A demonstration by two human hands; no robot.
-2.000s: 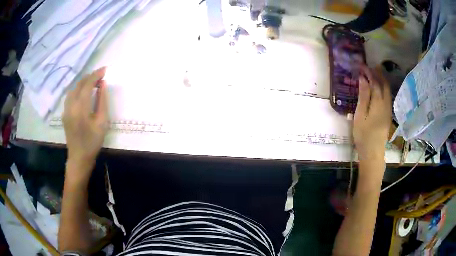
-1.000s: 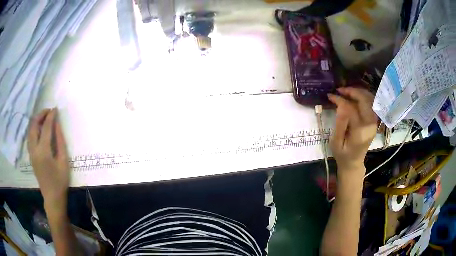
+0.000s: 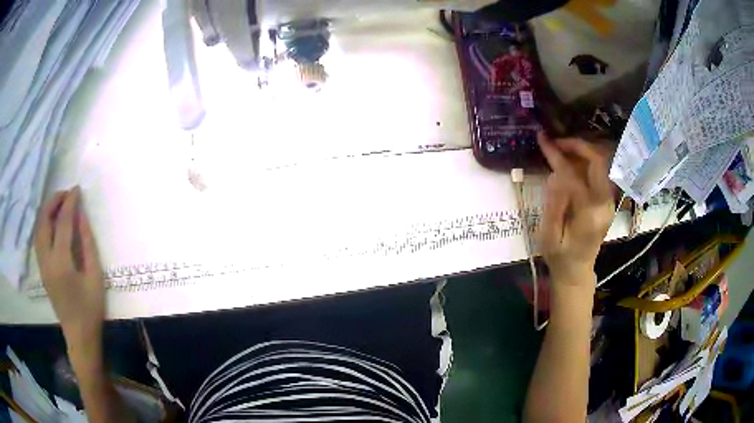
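A smartphone (image 3: 503,95) in a dark reddish case lies on the white table at the right, its screen lit, with a white cable (image 3: 529,248) plugged into its lower end. My right hand (image 3: 575,202) is at the phone's lower right corner, index finger extended at the screen edge; it holds nothing. I cannot tell if the fingertip touches. My left hand (image 3: 70,256) rests on the table's left part, empty, fingers a little apart, beside a pile of white cut cloth pieces (image 3: 41,124).
The sewing machine's needle area (image 3: 302,54) is at the top, overexposed. A ruler scale (image 3: 463,231) runs along the table's front edge. Printed papers (image 3: 694,116) hang at the right. A yellow-framed cart (image 3: 682,301) with a white roll (image 3: 656,318) stands lower right.
The view has swung so the table and phone sit further left. My right hand has moved from the phone's right side to its lower corner. My left hand stays by the cloth.
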